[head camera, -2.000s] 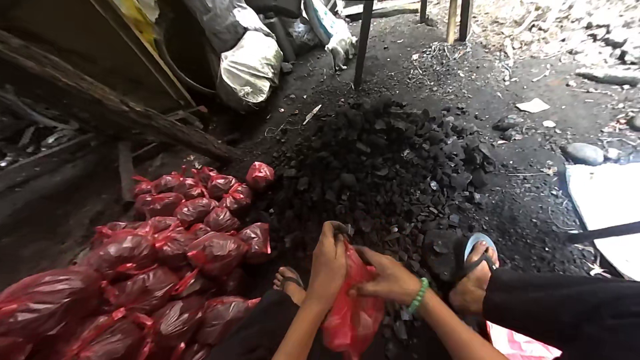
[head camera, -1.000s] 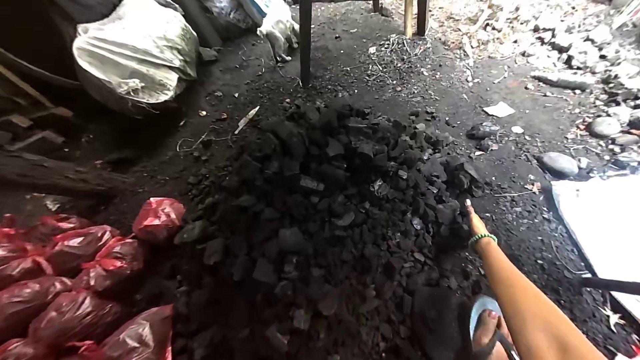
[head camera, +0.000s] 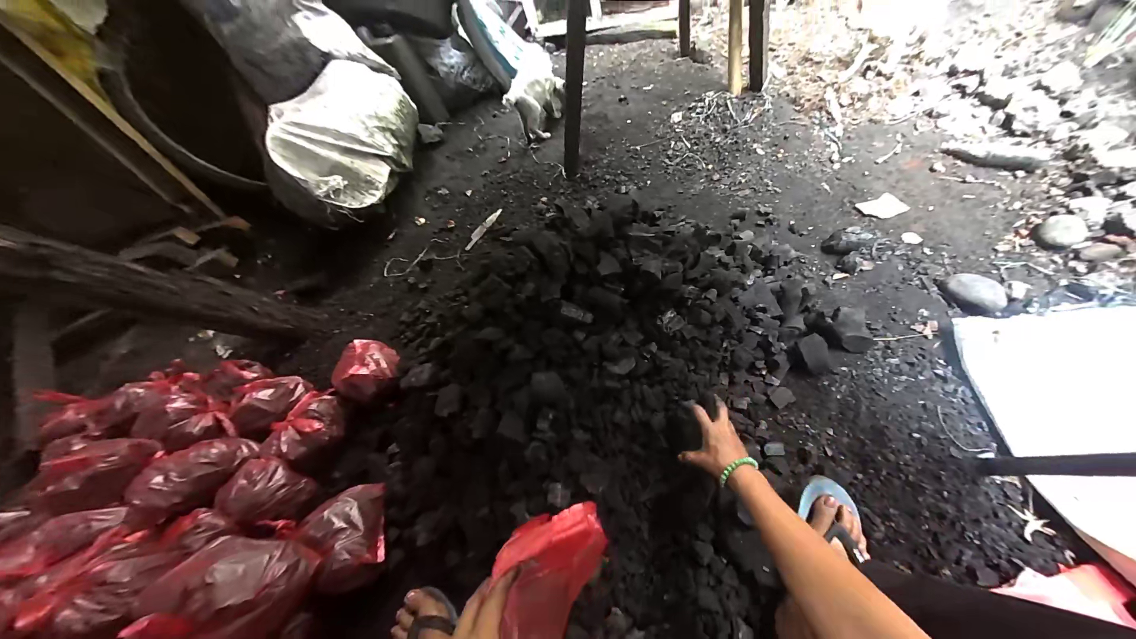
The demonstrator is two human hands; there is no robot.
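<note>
A wide heap of black charcoal pieces (head camera: 612, 311) lies on the ground before me. My left hand (head camera: 484, 612), at the bottom of the view, holds a red plastic bag (head camera: 555, 568) by its side; much of the hand is hidden behind the bag. Over the right part of the charcoal, my right hand (head camera: 714, 444) has its fingers spread and nothing gripped, with a green beaded bracelet (head camera: 738, 469) on its wrist. Many filled red plastic bags (head camera: 200, 479) are piled at the left.
A pale stuffed sack (head camera: 342, 133) and a wooden beam (head camera: 151, 284) lie at the left. A dark post (head camera: 575, 89) stands behind the heap. At the right are a white sheet (head camera: 1056, 382) and a round stone (head camera: 974, 291). My sandalled feet flank the near charcoal.
Two seconds ago both hands were at the red bag; my right hand has since let go and moved onto the charcoal. From one second ago, it is nearer me, and my left hand is back in view.
</note>
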